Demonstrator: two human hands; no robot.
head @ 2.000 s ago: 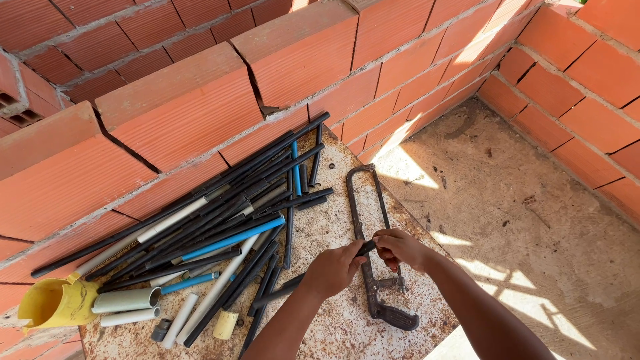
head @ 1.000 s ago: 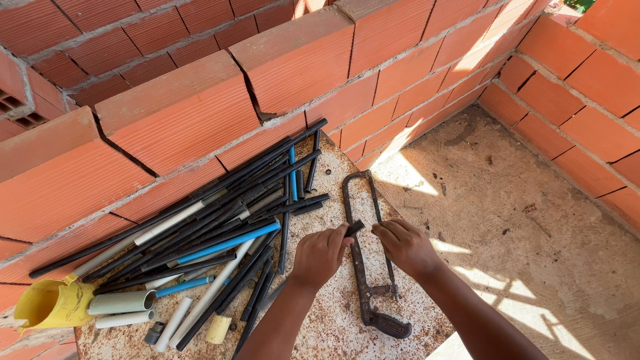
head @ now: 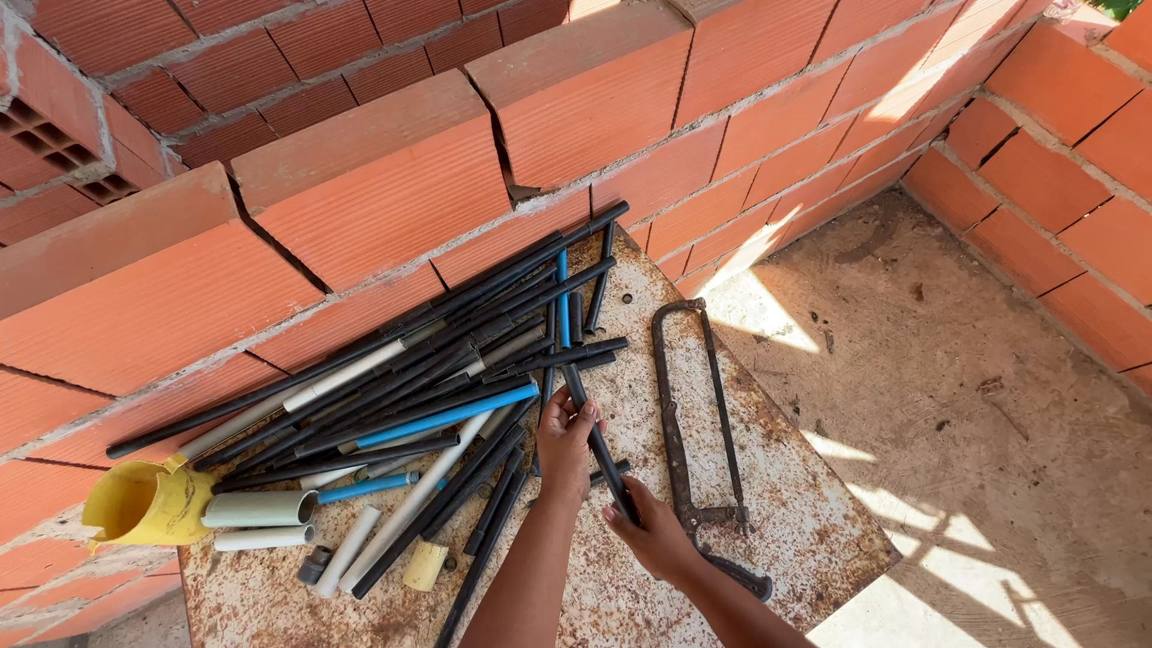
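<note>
My left hand (head: 567,441) and my right hand (head: 650,531) both hold one black plastic pipe (head: 601,445), the left near its upper end and the right at its lower end. Right of the hands a hacksaw (head: 670,423) with a dark frame lies flat on the rusty, speckled metal tabletop (head: 810,531). Left of them is a heap of black pipes (head: 405,360), mixed with white pipes (head: 418,499) and blue pipes (head: 450,416). A short black pipe piece (head: 612,472) lies partly behind the held pipe.
A broken yellow plastic container (head: 162,504) and short grey-white pipe pieces (head: 261,509) are at the table's left edge, with a cream pipe piece (head: 426,565) nearby. A hollow-brick wall (head: 378,207) borders the table's far side. Concrete floor (head: 918,378) lies to the right.
My hands have moved from over the hacksaw to its left. They now hold a black pipe at two places along its length. The hacksaw stays on the table.
</note>
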